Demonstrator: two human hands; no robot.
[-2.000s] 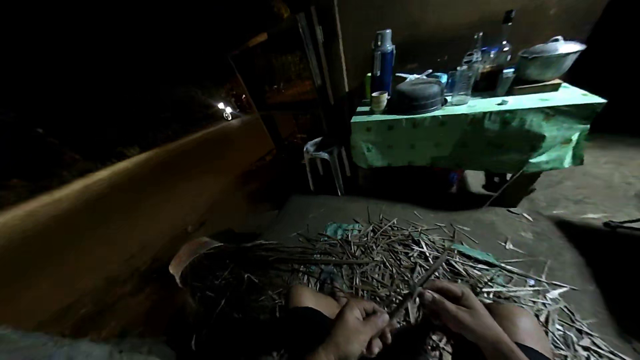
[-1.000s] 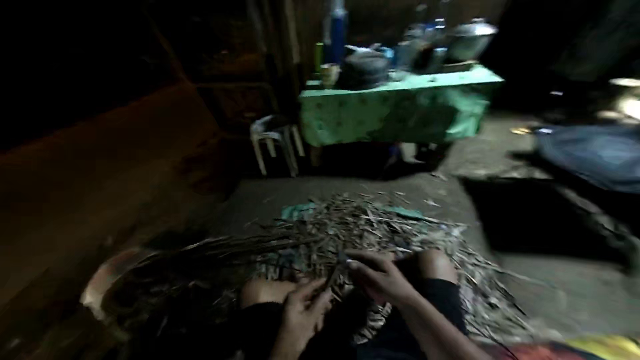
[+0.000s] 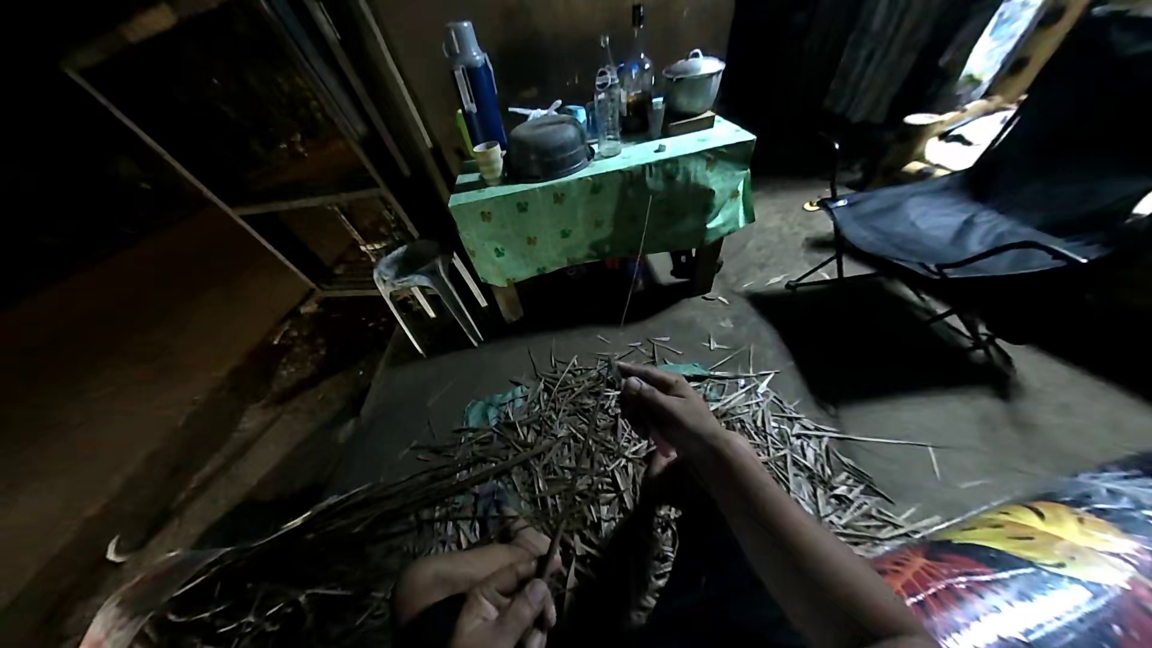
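My left hand (image 3: 508,607), low in the head view, is closed around a thin dark stick (image 3: 553,551) that points up and away. Further forward and to the right, my right hand (image 3: 664,405) is raised over a heap of dry plant strips (image 3: 585,432). Its thumb and index finger are pinched together at a thin strand (image 3: 637,256), which runs up in front of the green-covered table; what exactly lies between the fingertips is too small to tell. Below my hands, bare knees and feet show partly, in shadow.
A table with a green cloth (image 3: 558,229) bears a blue flask (image 3: 477,90), bottles, a dark basin (image 3: 549,148) and a lidded pot (image 3: 693,83). A plastic stool (image 3: 427,279) stands left of it, a folding chair (image 3: 954,220) at right. A colourful glossy surface (image 3: 1026,576) lies at lower right.
My hands were close together over the heap; now my right hand is further forward, apart from my left. The view has shifted to the right, bringing the folding chair fully in.
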